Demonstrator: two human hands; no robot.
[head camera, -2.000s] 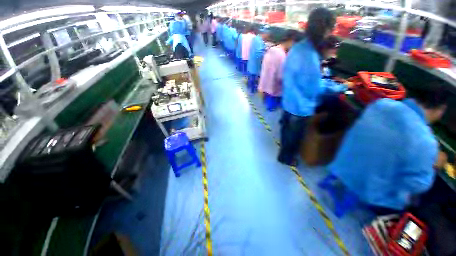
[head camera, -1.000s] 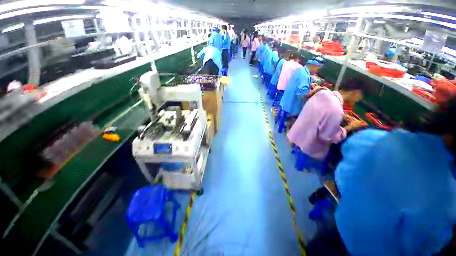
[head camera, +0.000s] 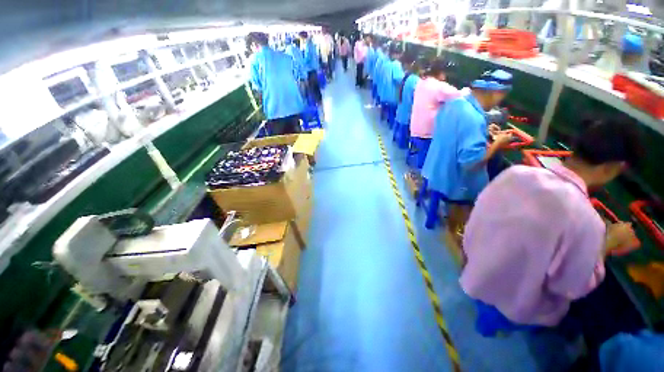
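Neither of my hands is in the picture. Nearest in front of me, at the lower left, stands a pale bench-top machine (head camera: 175, 254) with a white arch over dark rails, on a pale stand. Just beyond it is an open cardboard carton (head camera: 255, 204) with a tray of many small dark and shiny parts (head camera: 248, 166) on top. A second, lower carton (head camera: 266, 243) stands against it on the near side.
A blue floor aisle (head camera: 349, 218) runs ahead, with yellow-black tape (head camera: 409, 227) on its right. A person in a pink smock (head camera: 535, 243) sits at the right bench, others in blue beyond. A person in blue (head camera: 279, 83) stands ahead left. A green bench (head camera: 186, 196) lines the left.
The view has moved forward along the aisle. The machine is now close at the lower left, the cartons are nearer, and the blue stool and the nearest blue-smocked worker have mostly or fully left the view.
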